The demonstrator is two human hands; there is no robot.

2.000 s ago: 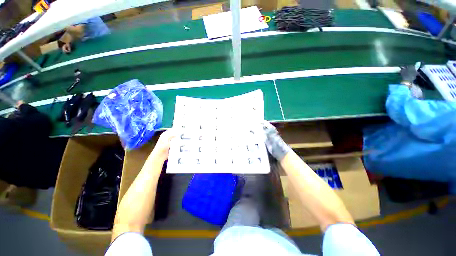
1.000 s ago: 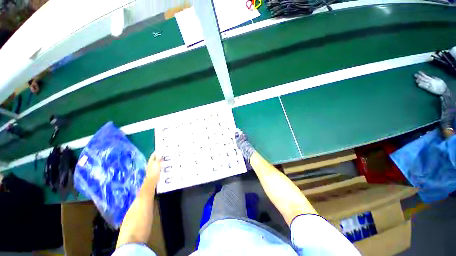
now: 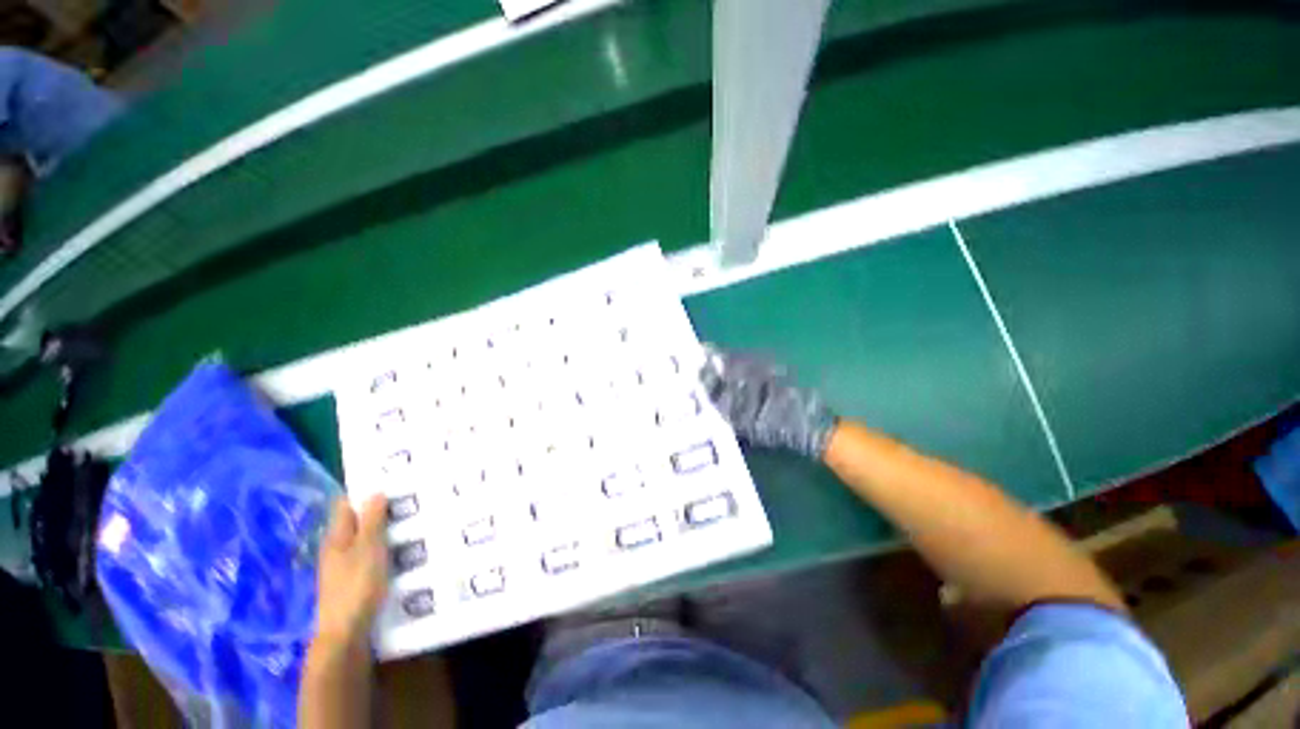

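A white foam tray [image 3: 549,413] with rows of pockets lies tilted on the near edge of the green bench, its front part over the edge. Grey U-shaped small parts show in many pockets, clearest in the front rows. My bare left hand [image 3: 352,570] holds the tray's left edge near the front corner. My right hand [image 3: 767,403], in a grey-black knit glove, is at the tray's right edge; its fingertips are partly hidden at the rim.
A clear plastic bag of blue sleeves [image 3: 221,548] lies left of the tray, with dark parts [image 3: 60,527] beyond it. A grey post [image 3: 763,128] stands behind the tray. Cartons [image 3: 1226,627] are below the bench at right. A person's blue sleeve [image 3: 50,103] shows top left.
The tray, earlier held up in front of me, now lies on the bench edge. The view has moved closer to it. Both hands have stayed at its sides.
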